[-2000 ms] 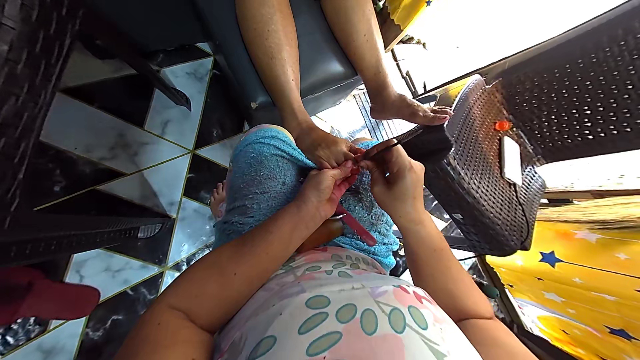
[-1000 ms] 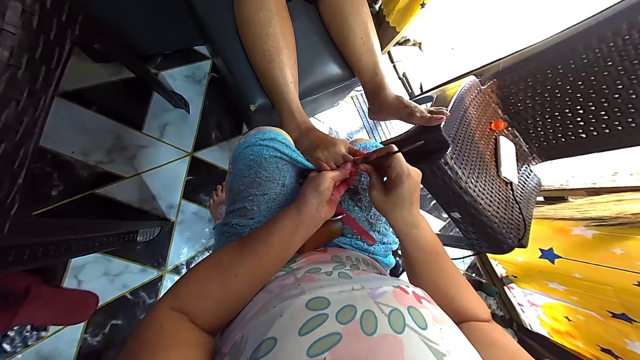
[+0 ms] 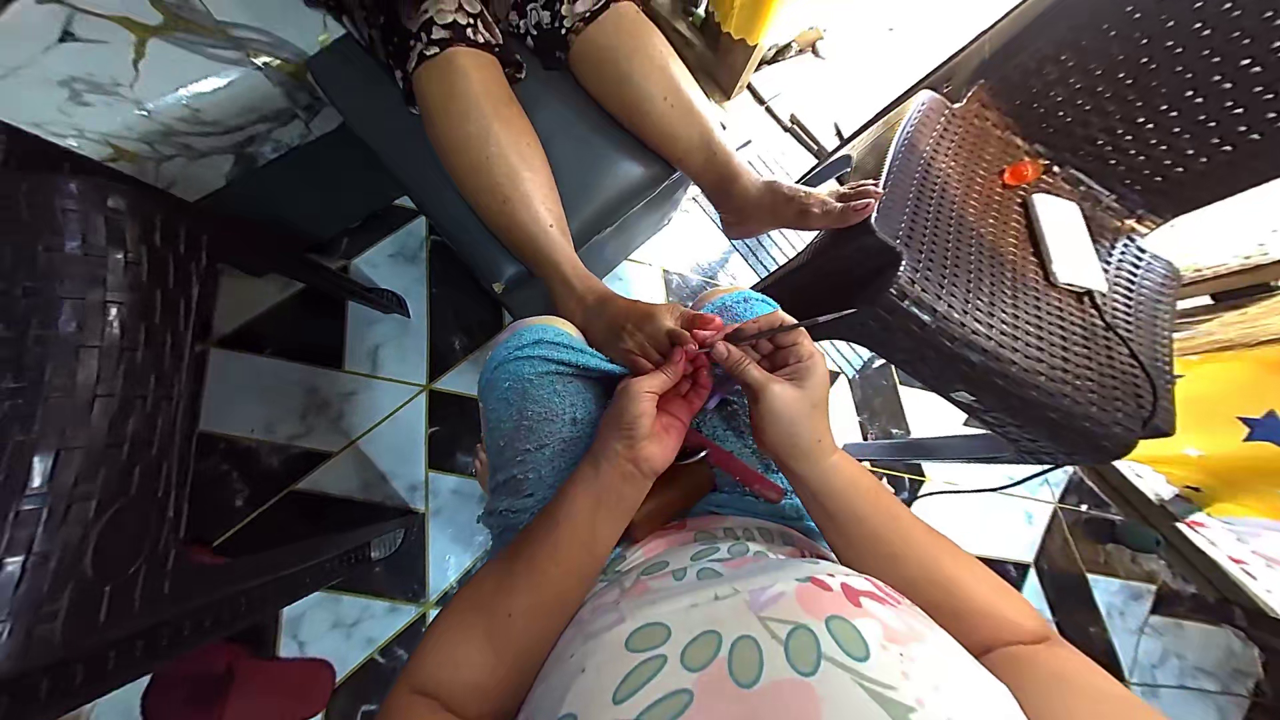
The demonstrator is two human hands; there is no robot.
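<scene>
Another person's foot (image 3: 635, 328) rests on the blue towel (image 3: 550, 410) over my lap. My left hand (image 3: 655, 405) holds its toes, with thumb and fingers pressed beside the nails. In my right hand (image 3: 780, 375) is a thin dark metal nail tool (image 3: 825, 319), its tip at the toes and its other end pointing right; its exact kind is unclear. A red strip-like thing (image 3: 740, 470), perhaps a nail file, lies on my lap below my hands. The person's other foot (image 3: 795, 207) reaches the edge of the woven plastic chair.
A brown woven plastic chair (image 3: 1000, 330) at the right bears a white power bank (image 3: 1068, 243) with a cable and a small orange thing (image 3: 1022, 173). The person sits on a dark padded seat (image 3: 610, 150). Another dark woven chair (image 3: 90, 420) stands left; a dark red cloth thing (image 3: 240, 685) is below it.
The dark tool in my right hand has changed its angle. My left hand stays at the toes, and both feet keep about the same places.
</scene>
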